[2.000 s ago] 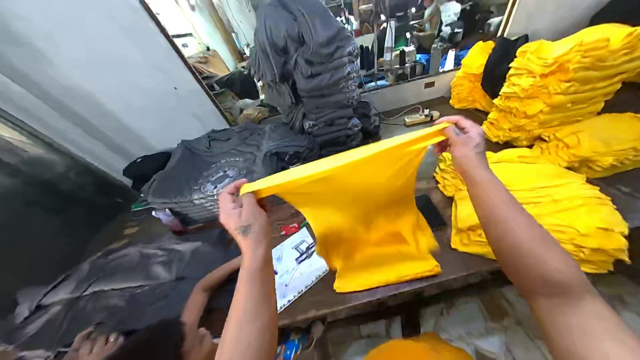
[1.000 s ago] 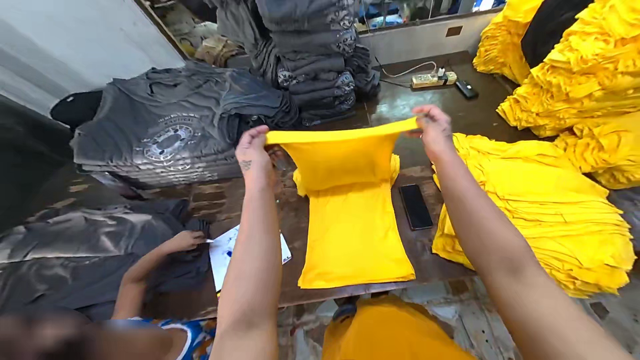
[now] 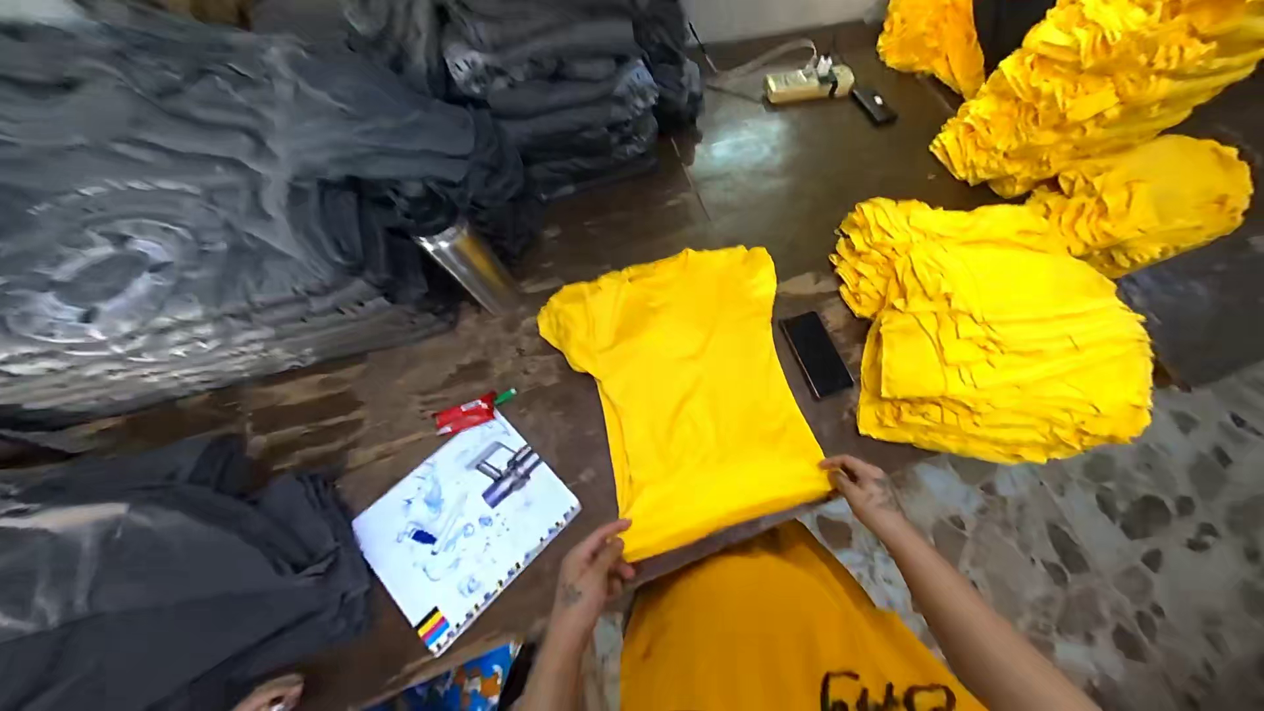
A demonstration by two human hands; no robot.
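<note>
A yellow T-shirt (image 3: 696, 395) lies flat on the brown table, its sleeves at the far end and its hem along the near edge. My left hand (image 3: 592, 573) pinches the near left corner of the hem between thumb and fingers. At the near right corner, the fingers of my right hand (image 3: 861, 486) grip the hem too. Right of the shirt is a black smartphone (image 3: 817, 354). Farther right sits a thick stack of folded yellow shirts (image 3: 1007, 336). A printed white sheet (image 3: 469, 528) with drawings lies to the left, with a red packet (image 3: 464, 413) at its top.
Piles of dark grey shirts (image 3: 227, 188) fill the left and back. A metal tumbler (image 3: 469, 267) leans beside them. A power strip (image 3: 810, 84) with a cable and a small black device (image 3: 874, 106) lie at the back. Another person's hand (image 3: 272, 694) shows at the bottom left.
The yellow shirt, held up and stretched between my hands before, now lies flat on the table. Both hands have come down towards the near edge. The view has tilted downward.
</note>
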